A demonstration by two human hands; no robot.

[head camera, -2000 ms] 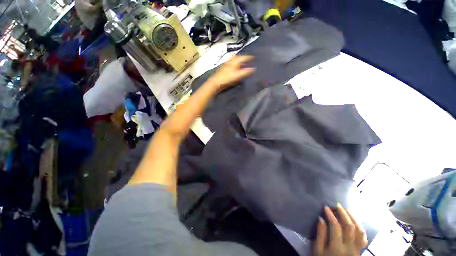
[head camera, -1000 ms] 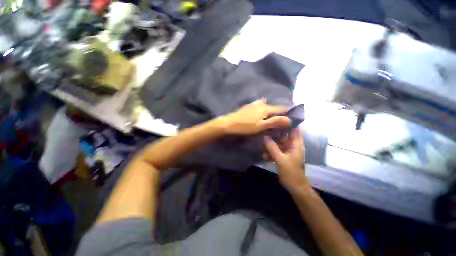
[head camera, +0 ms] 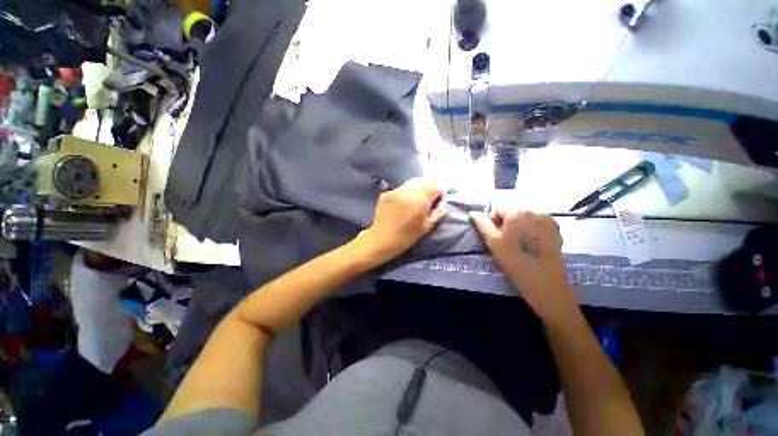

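Dark grey fabric (head camera: 324,157) lies bunched on the table left of the needle, and part of it hangs over the front edge. My left hand (head camera: 405,220) grips its edge. My right hand (head camera: 527,247) pinches the same edge just to the right. The pinched edge is in front of the presser foot area of the white sewing machine (head camera: 597,106), which has a blue stripe and "JACK" lettering. The lamp glare hides whether the cloth lies under the foot. A stack of cut grey panels (head camera: 226,111) lies flat further left.
Green-black thread snips (head camera: 612,189) lie right of the needle, with a white label (head camera: 633,233) beside them. A ruler strip (head camera: 631,278) runs along the front edge. A black device with lit digits (head camera: 756,271) is at the right. A beige sewing machine (head camera: 89,174) stands at the left.
The view has swung right and nearer to the machine. My hands, earlier apart and then together on the cloth, now hold its edge in front of the needle area.
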